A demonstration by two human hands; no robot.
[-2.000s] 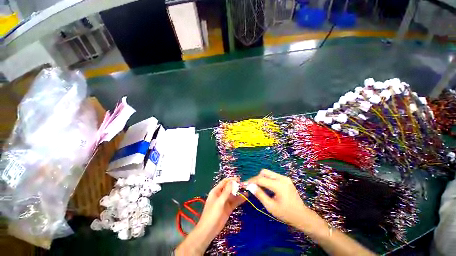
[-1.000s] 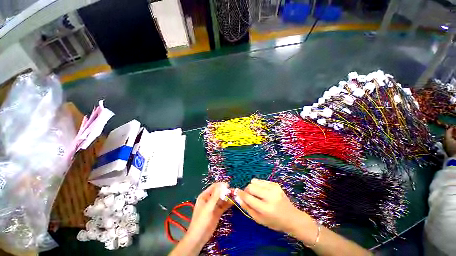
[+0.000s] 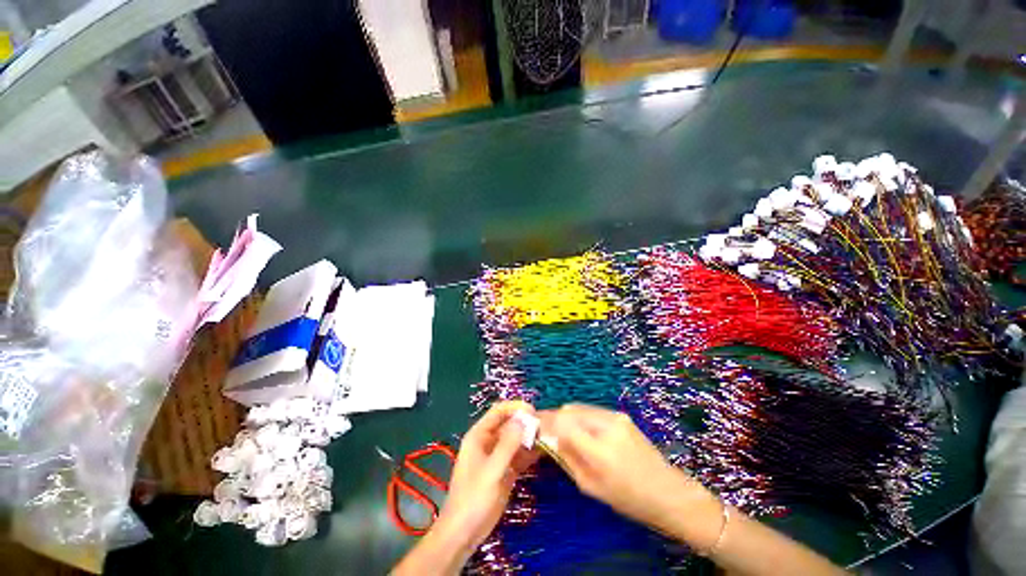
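Observation:
My left hand [image 3: 489,459] holds a small white connector housing [image 3: 527,428] between thumb and fingers. My right hand [image 3: 602,450] is closed right beside it, fingertips against the housing, on a yellow wire [image 3: 548,447] that runs from it. The wire's far part is hidden by the right hand. Both hands are above the blue wires [image 3: 585,529]. Green wires [image 3: 574,366] and yellow wires [image 3: 554,290] lie beyond the hands. Red wires [image 3: 754,309] and black wires [image 3: 827,439] lie to the right.
At left are a heap of loose housings [image 3: 270,473], red-handled scissors [image 3: 407,492], a small carton [image 3: 281,338], a white sheet [image 3: 388,343] and a plastic bag [image 3: 96,315] over a brown box [image 3: 186,433]. Part-finished harnesses [image 3: 889,253] lie at far right. A person's sleeve [image 3: 1005,484] shows at the right edge.
The camera view has shifted slightly. My hands stay together at the housing; the right fingers have closed in beside it, and less yellow wire shows. The other person's hand has left the view.

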